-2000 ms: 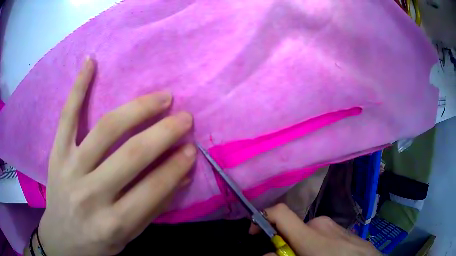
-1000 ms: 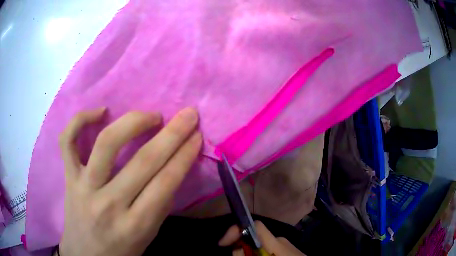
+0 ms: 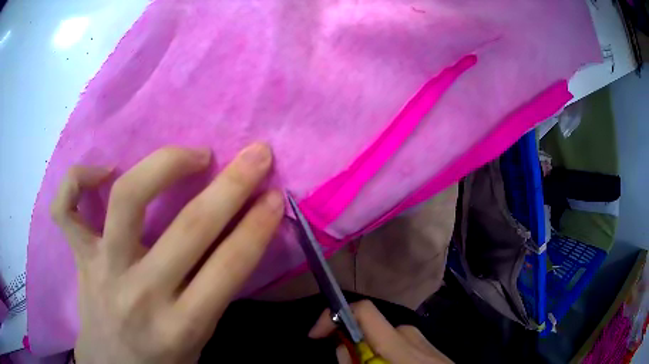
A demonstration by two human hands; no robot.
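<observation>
A large pale pink garment panel point(image 3: 320, 92) lies over the table. A bright magenta dart point(image 3: 398, 138) runs up to the right across it and narrows to a point. A magenta band point(image 3: 491, 138) borders its lower right edge. My left hand point(image 3: 164, 249) presses flat on the panel, fingers spread. My right hand point(image 3: 384, 334), cut off by the bottom edge, holds scissors point(image 3: 320, 263) with red and yellow handles. The blade tips lie at the dart's lower left end, beside my left index fingertip. Whether the blades are fully closed is hard to tell.
The white table point(image 3: 43, 78) shows at the left, with printed ruler markings at its edge. A blue plastic basket point(image 3: 569, 263) with dark cloth stands at the right, near green cloth point(image 3: 598, 149). Beige and black cloth lies below the panel.
The panel has turned, so the dart slopes more steeply. Over the last second, my left hand moved slightly left, and the scissor tips moved up and left from the dart's end.
</observation>
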